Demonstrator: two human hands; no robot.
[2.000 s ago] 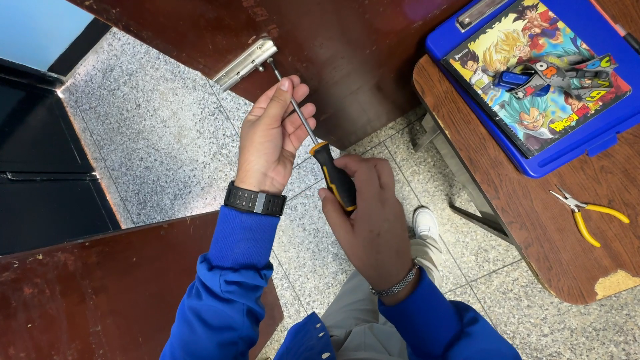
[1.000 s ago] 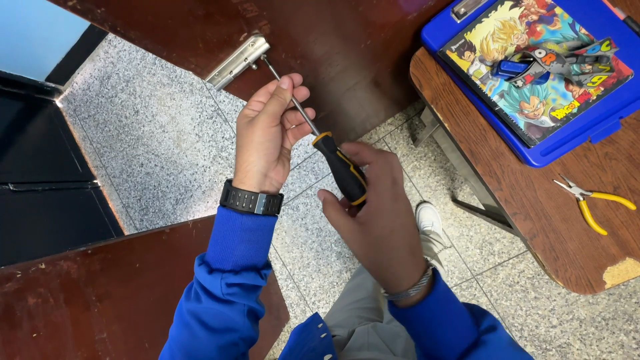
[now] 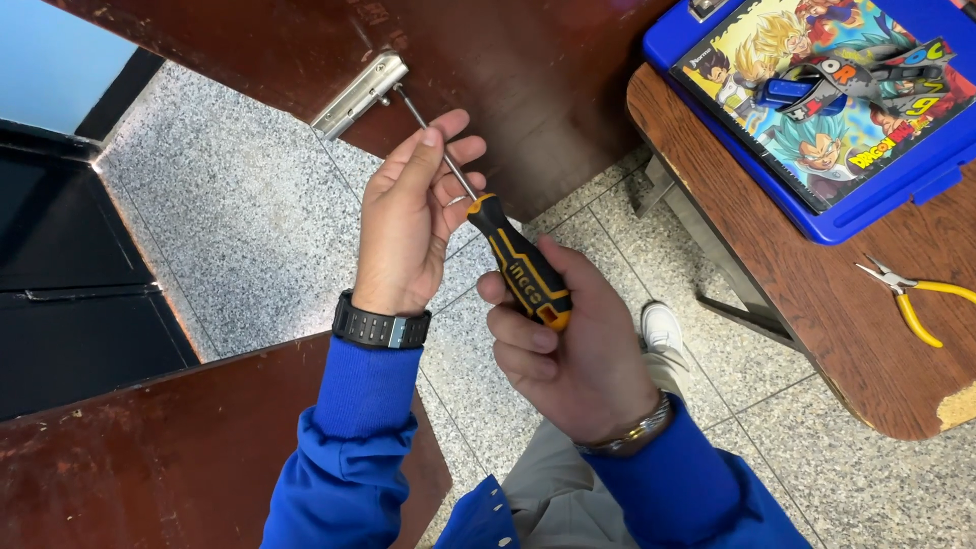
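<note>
An Ingco screwdriver (image 3: 526, 267) with a black and yellow handle slants across the middle, its tip at a screw on the edge of a metal door closer or hinge fitting (image 3: 364, 93). That fitting is fixed to a dark reddish-brown wooden panel (image 3: 526, 84). My left hand (image 3: 419, 198), with a black watch at the wrist, pinches the steel shaft between thumb and fingers. My right hand (image 3: 579, 343) has its fingers around the lower part of the handle, the palm turned partly upward.
At right, a wooden desk (image 3: 732, 252) bears a blue case (image 3: 862, 217) with a cartoon-covered notebook (image 3: 823, 114) and a patterned strap (image 3: 823, 84), plus yellow-handled pliers (image 3: 907, 293). Another brown wooden panel (image 3: 191, 457) lies lower left, beside dark cabinets (image 3: 69, 229). My shoe (image 3: 662, 326) is on the speckled floor.
My right hand has turned on the screwdriver handle, from lying over it to holding it from below with curled fingers. My left hand stays on the shaft.
</note>
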